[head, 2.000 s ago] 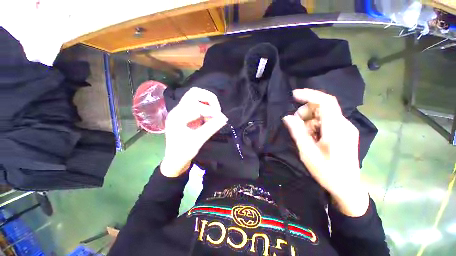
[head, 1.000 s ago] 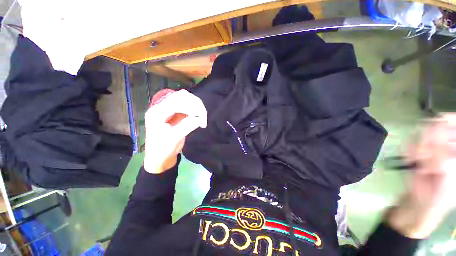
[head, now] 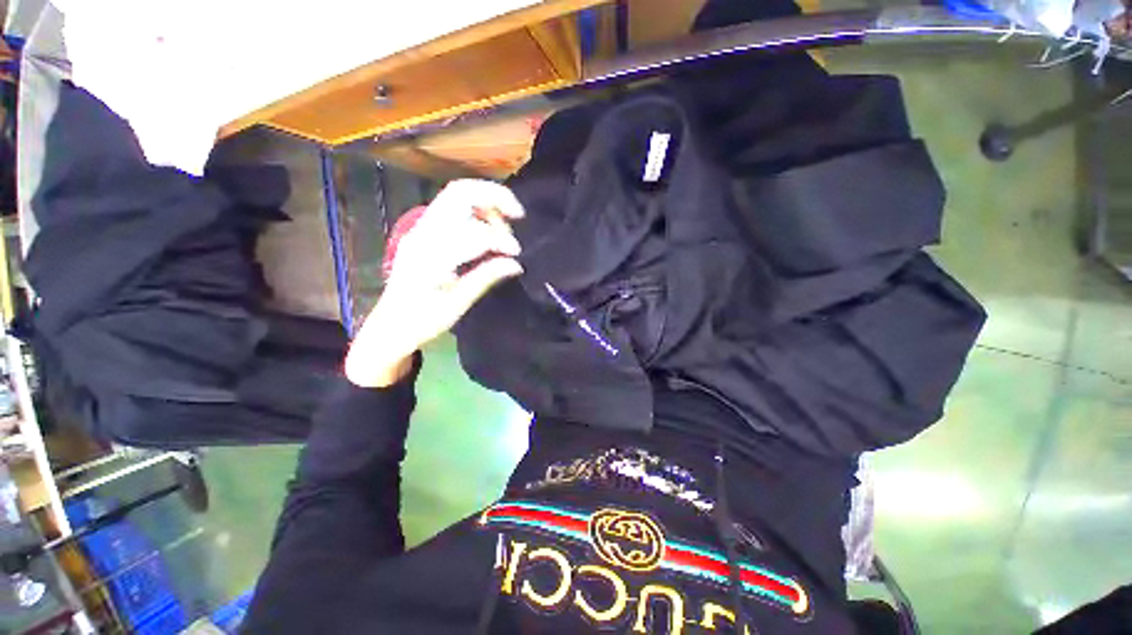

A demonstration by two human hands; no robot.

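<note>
A black garment (head: 795, 211) lies spread in front of me, its collar towards the table and a white neck label (head: 657, 156) inside. A short dotted pale line (head: 581, 319) runs across the dark cloth near the front opening. My left hand (head: 447, 267) is raised over the garment's left side, fingers bent and thumb apart from the fingertips. I see nothing in it; a needle or thread is too fine to make out. My right hand is out of the picture; a black patch, maybe its sleeve, shows at the bottom right corner.
A white tabletop (head: 310, 50) with a wooden drawer (head: 422, 93) crosses the top. Black garments (head: 149, 310) hang at left. A red round thing (head: 404, 236) is partly behind my left hand. Blue crates (head: 124, 564) stand lower left. A dark metal leg is at upper right.
My right hand swung away from the garment to the right and has left the picture. My left hand moved off the front opening, and its fingertips have parted. The view shifted slightly.
</note>
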